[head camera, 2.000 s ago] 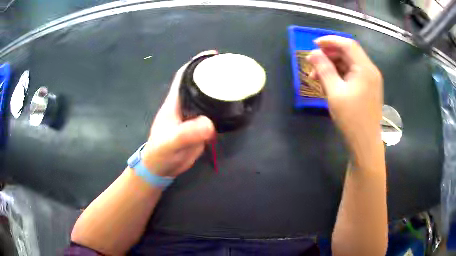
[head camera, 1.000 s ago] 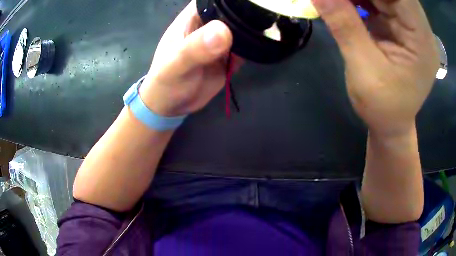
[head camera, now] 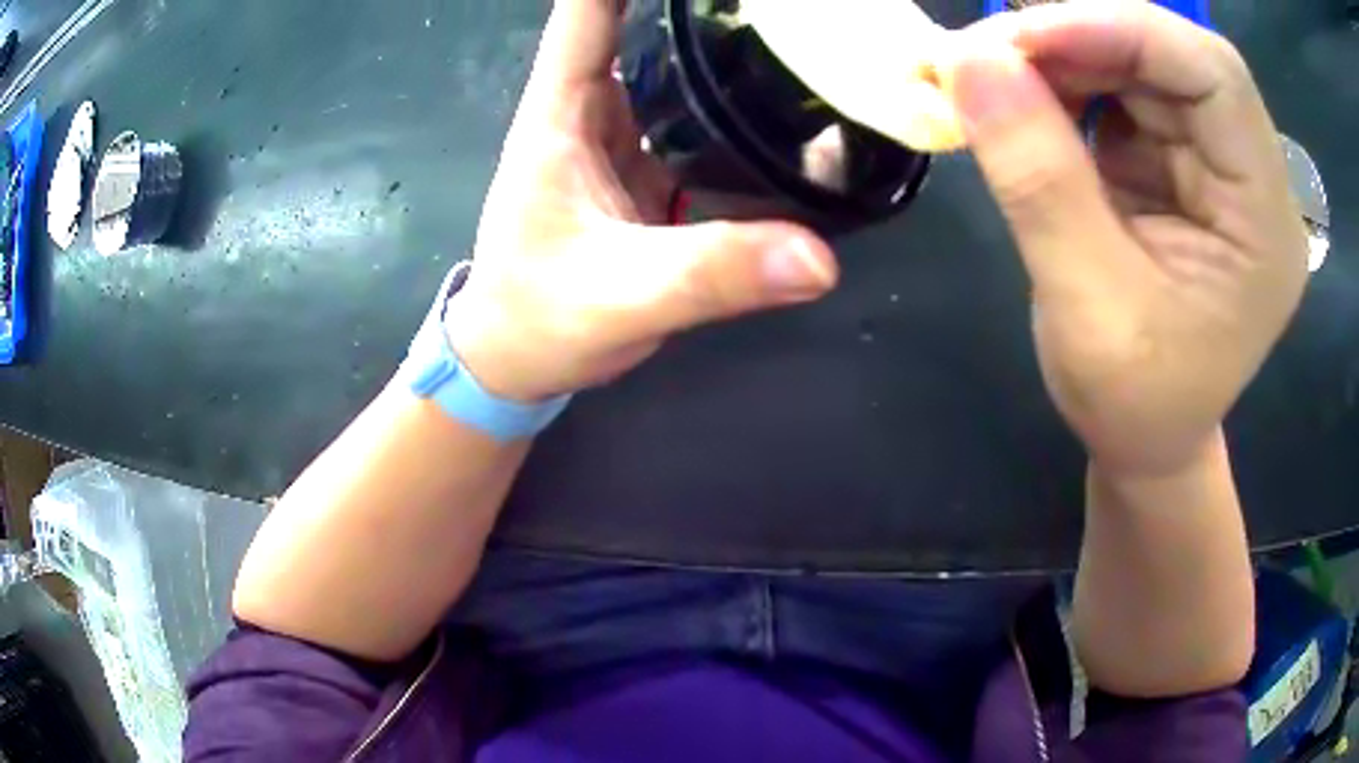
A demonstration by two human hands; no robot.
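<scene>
My left hand (head camera: 626, 268) holds the black glossy round housing (head camera: 745, 127) near the top of the view, its thumb extended below it. The pale cream disc (head camera: 872, 60) is tilted over the housing's open face, cut off by the top edge. My right hand (head camera: 1148, 209) pinches the disc's right edge between thumb and finger. I cannot tell whether a stick is also in my right hand. A small bit of red wire (head camera: 678, 206) shows by my left palm; the rest is hidden.
A silver-topped round cup (head camera: 137, 194) and a pale oval piece (head camera: 70, 175) stand at the left, beside a blue tray (head camera: 21, 239). Another blue tray (head camera: 1185, 9) is mostly hidden behind my right hand. A silvery round item (head camera: 1307, 201) lies at the right edge. Clear plastic hangs lower left.
My right hand has moved from the blue tray to the disc's edge. The disc now tilts up from the housing. My left thumb has shifted from the housing's side to below it.
</scene>
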